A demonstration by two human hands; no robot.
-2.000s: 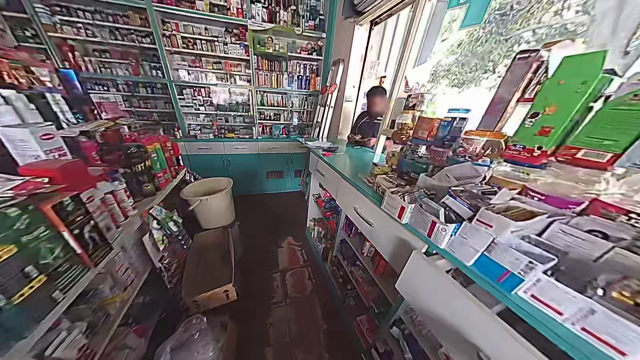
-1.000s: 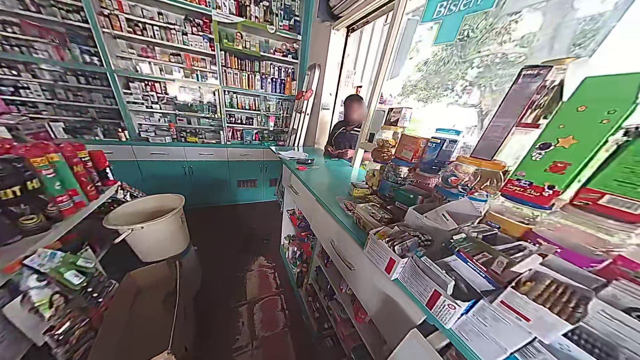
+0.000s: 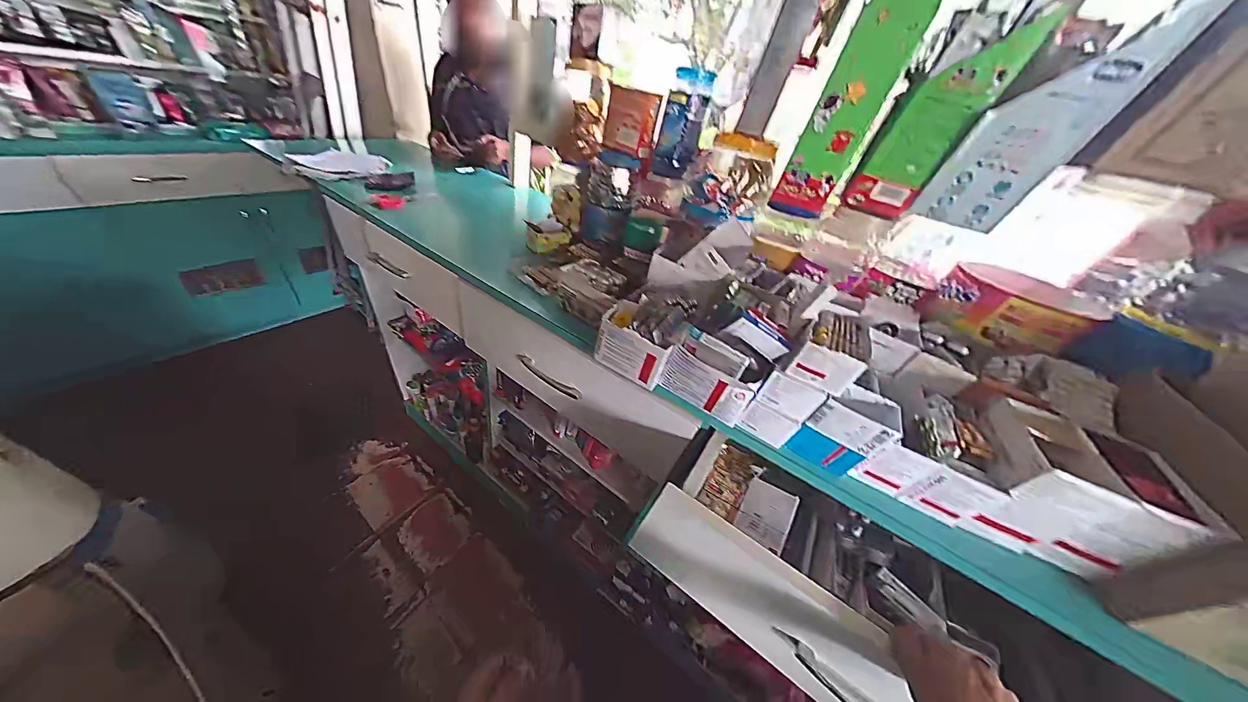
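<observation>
My right hand [image 3: 946,665] is at the bottom right, cut off by the frame edge and blurred. It is at the rim of the pulled-out white drawer [image 3: 751,585], beside a clear plastic item; its grip is unclear. Inside the drawer are a small white box [image 3: 767,515], packets [image 3: 726,480] and other loose items. A faint, blurred shape at the bottom edge may be my left hand [image 3: 522,680]; its fingers cannot be made out. Above the drawer, open cartons of medicine packs [image 3: 824,363] line the teal counter [image 3: 458,214].
A person [image 3: 473,122] is at the counter's far side. Plastic jars [image 3: 736,171] and tall green boxes [image 3: 848,107] stand near the window. Papers [image 3: 336,161] lie at the counter's far end. A pale bucket [image 3: 39,507] is at the left, above a carton.
The view has swung down and right toward the counter and drawer. My right hand now shows at the drawer; neither earlier frame shows it.
</observation>
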